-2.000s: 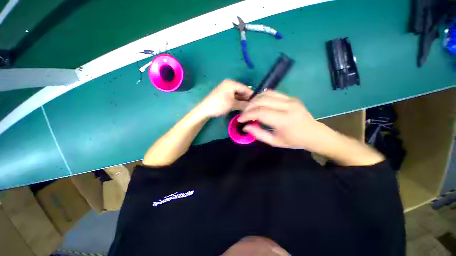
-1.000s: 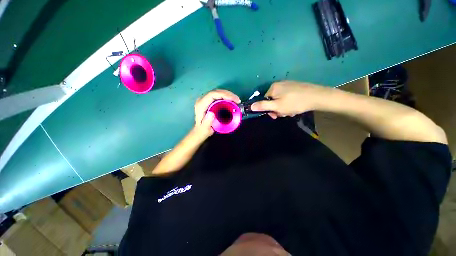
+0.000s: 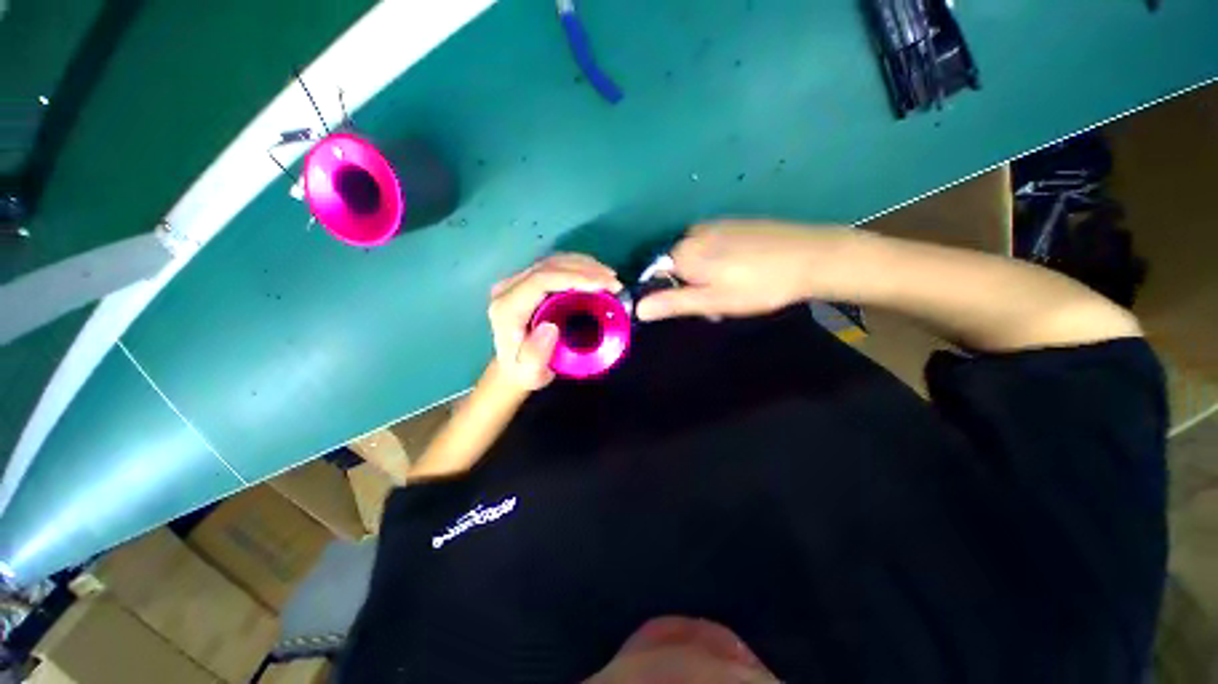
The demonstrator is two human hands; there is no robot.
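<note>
My left hand (image 3: 528, 318) grips the dark dryer body from its left side, thumb on the rim of its pink end ring (image 3: 582, 334), which faces the camera at the bench's front edge. My right hand (image 3: 728, 271) closes its fingertips on a small black part (image 3: 648, 285) just right of the ring. A small white lead (image 3: 659, 267) shows at those fingertips. The right fingers cover most of the black part, so its exact shape is unclear.
A second pink-ringed body (image 3: 354, 190) lies at left on the green bench (image 3: 387, 321), wires sticking out. A blue plier grip (image 3: 588, 54) is cut off at the top. Black handle shells (image 3: 922, 56) lie upper right. Cartons (image 3: 261, 541) stand below; one holds black parts (image 3: 1075, 221).
The long black handle, seen angled up from my hands two seconds ago, no longer shows that way. My left hand has moved from the ring's top to its left side. The view has shifted; the pliers' jaws are out.
</note>
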